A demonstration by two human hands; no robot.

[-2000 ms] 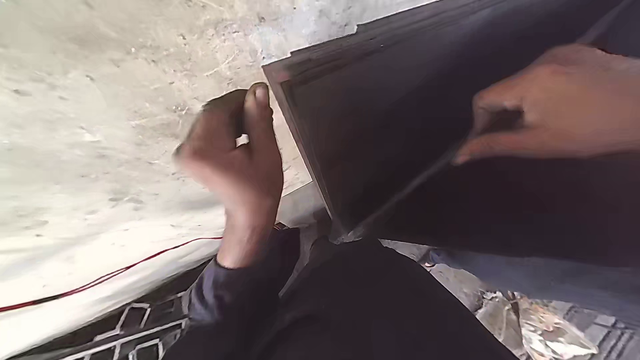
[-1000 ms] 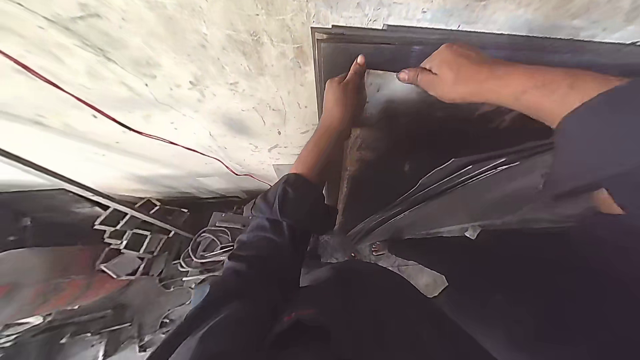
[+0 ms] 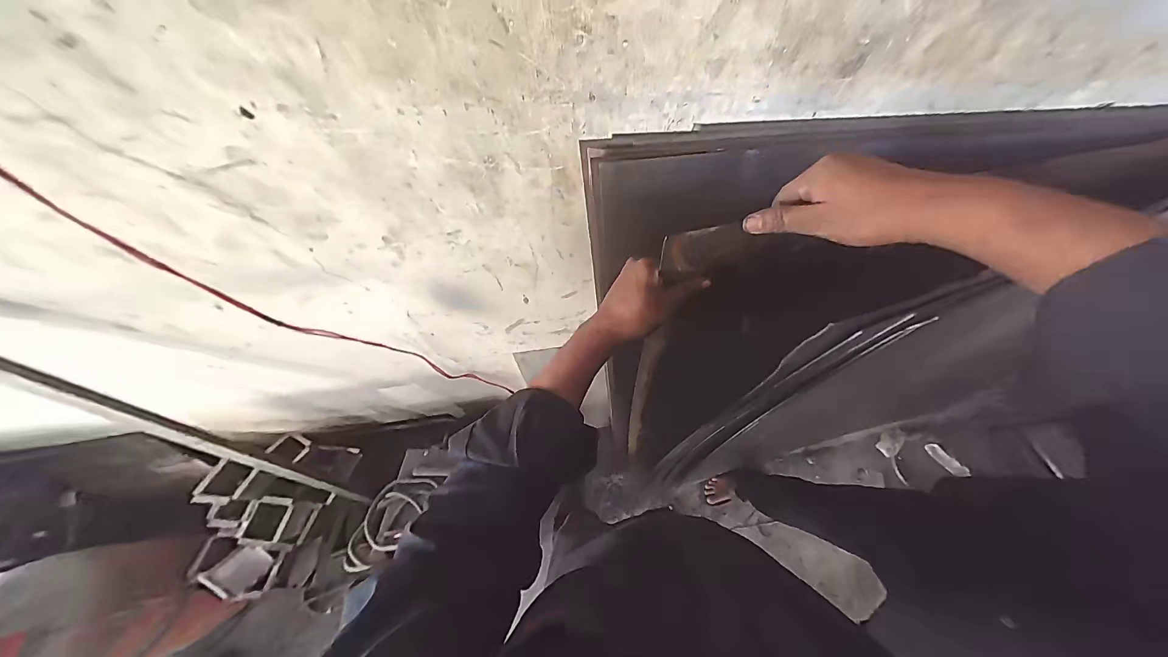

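Note:
Several dark sheets, apparently metal, lean against the wall; the rear sheets (image 3: 675,187) show their corner and top edge. My left hand (image 3: 639,297) grips the near upper corner of a front dark sheet (image 3: 730,319), fingers wrapped over its side edge. Farther right, my right hand (image 3: 826,205) pinches the top edge of the same sheet between thumb and fingers. That sheet is tilted away from the rear ones. More thin sheets (image 3: 812,365) fan out on its near side, with their edges showing as light lines. The lower part of the held sheet is in shadow.
A stained, pale wall (image 3: 411,164) stands behind, with a red cable (image 3: 301,328) running along it. At lower left are a long metal bar (image 3: 182,433), square metal frames (image 3: 265,520) and a coil (image 3: 388,525). My bare foot (image 3: 719,490) is by the sheets' bottom edge, near floor scraps.
Two seconds ago my left hand was off the sheets; it now grips a corner. Since one second ago, the held sheet's corner has come down, away from the rear sheets' top. The view has swung.

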